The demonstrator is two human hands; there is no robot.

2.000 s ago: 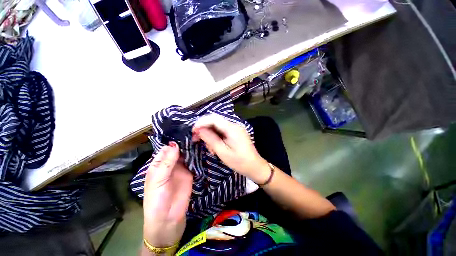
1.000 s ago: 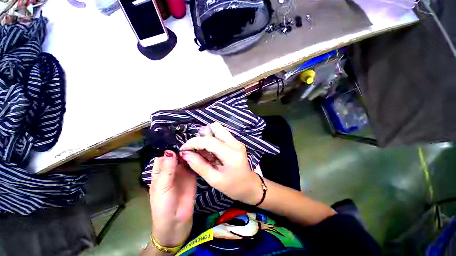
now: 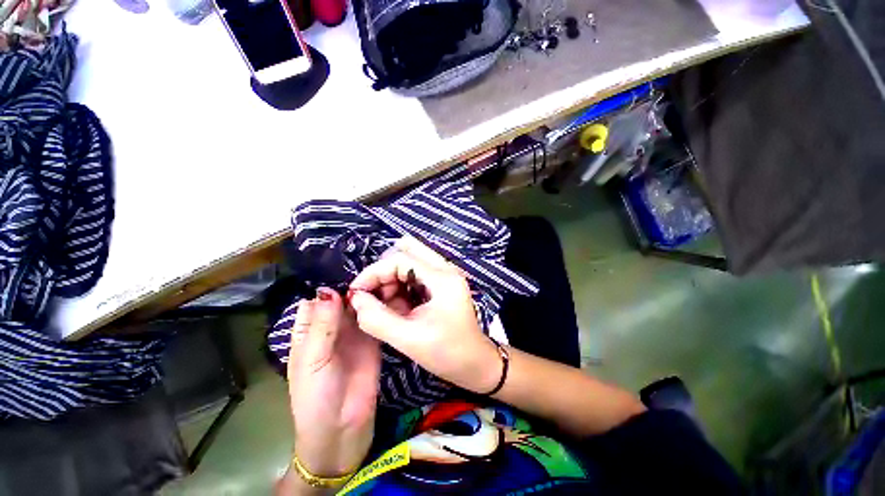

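The dark garment with white stripes [image 3: 437, 218] is bunched on the lap, just below the table edge. A plain black patch [image 3: 325, 263] shows on it at the fingertips. My left hand [image 3: 332, 373] is upright with its fingertips holding the cloth by the patch. My right hand [image 3: 427, 315], with a dark bracelet, has thumb and fingers pinched together against my left fingertips. What they pinch is too small to tell; no needle or thread can be made out.
A heap of striped cloth [image 3: 58, 203] lies at the table's left. A smartphone [image 3: 264, 44] stands on a dark round base. A clear bag with dark contents [image 3: 437, 44] and small dark pieces [image 3: 548, 39] lie at the back. A blue bin [image 3: 670, 213] is under the table.
My right hand has come down and left, from above the cloth to my left fingertips. The cloth now lies more spread to the right. The camera view has shifted slightly.
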